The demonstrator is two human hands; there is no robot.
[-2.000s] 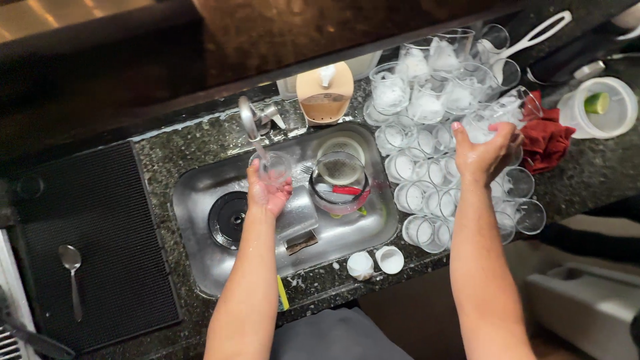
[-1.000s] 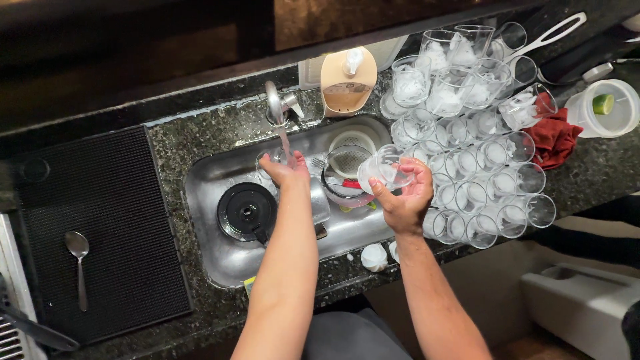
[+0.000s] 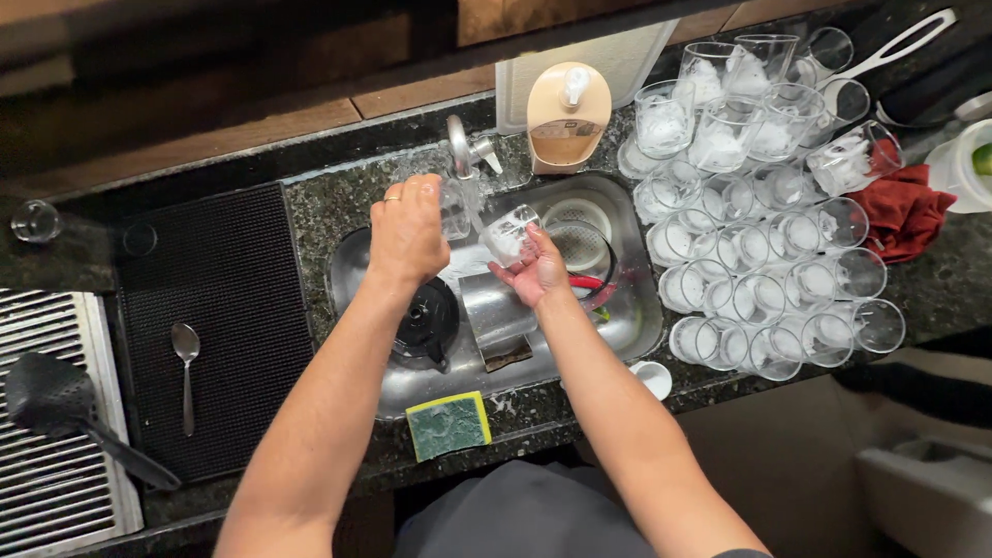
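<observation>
My left hand (image 3: 408, 232) holds a clear glass (image 3: 453, 208) tilted beside the stream from the chrome faucet (image 3: 460, 147). Close by on the right, my right hand (image 3: 535, 271) grips a second glass (image 3: 511, 232) with white foam in it, over the steel sink (image 3: 632, 310). Below the hands the sink holds a black lid (image 3: 425, 318), a steel cylindrical vessel (image 3: 492, 310), a strainer (image 3: 577, 246) and a red-handled utensil (image 3: 585, 281). Rows of foamy glasses (image 3: 744, 271) cover the counter right of the sink.
A green and yellow sponge (image 3: 449, 426) lies at the sink's front edge, with a small white cup (image 3: 652, 380) farther right. A soap dispenser (image 3: 570, 116) stands behind the sink. Left is a black ribbed mat (image 3: 225, 325) bearing a spoon (image 3: 186, 345). A red cloth (image 3: 903, 209) lies at right.
My right hand, over the glasses on the right two seconds ago, has come left to the faucet with a foamy glass. My left hand has turned, its back now upward.
</observation>
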